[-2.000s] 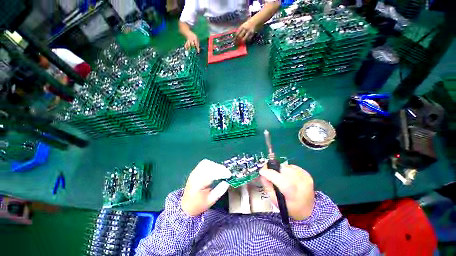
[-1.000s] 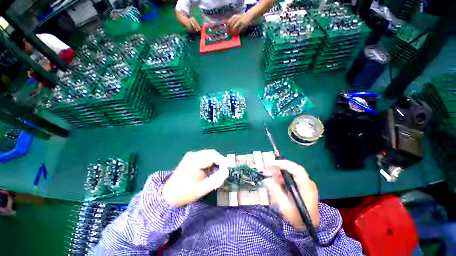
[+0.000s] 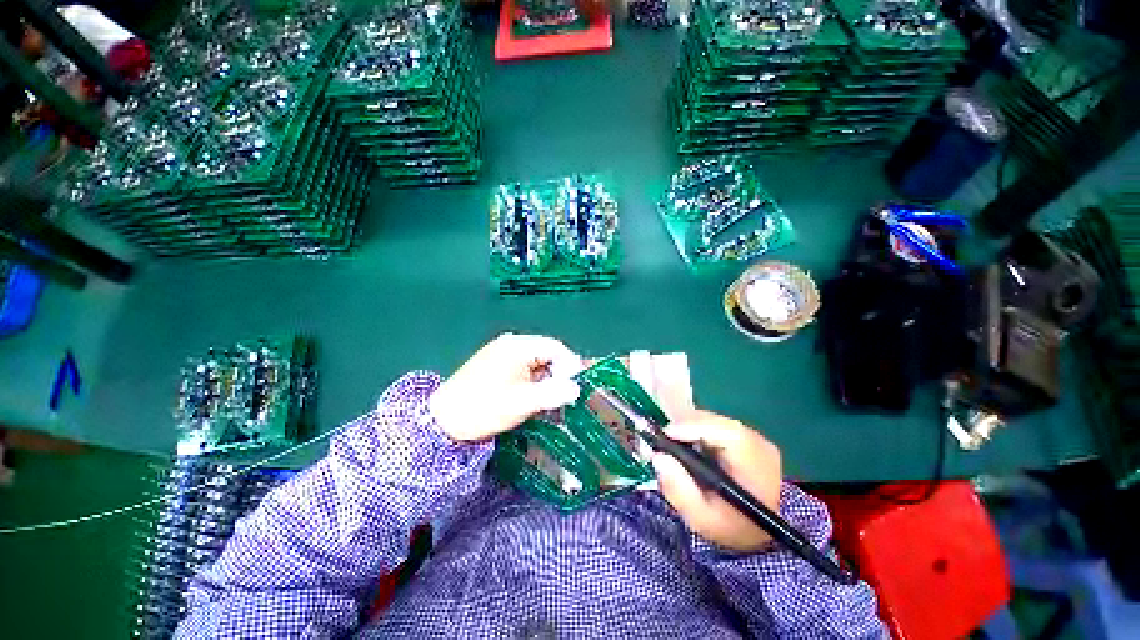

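A green circuit board (image 3: pixel 578 431) is held tilted close to my body, its flat underside with pale bars facing up. My left hand (image 3: pixel 506 385), with white covering on the fingertips, grips its upper left edge. My right hand (image 3: pixel 731 481) holds the black soldering iron (image 3: pixel 750 503), its tip over the board's right part. A cream board rest (image 3: pixel 663 379) shows partly behind the board. A thin pale solder wire (image 3: pixel 269 460) trails to the left from near my left sleeve.
A short board stack (image 3: pixel 556 235) and a loose board (image 3: pixel 723 213) lie ahead. A round tin (image 3: pixel 773 300) is at the right, before the dark soldering station (image 3: pixel 881 331). Tall board stacks (image 3: pixel 406 94) stand at the far side. A red stool (image 3: pixel 935 563) is at lower right.
The board has turned from component side to flat underside. The iron's tip has swung from pointing away to over the board. The view has tipped down, and the solder wire now shows.
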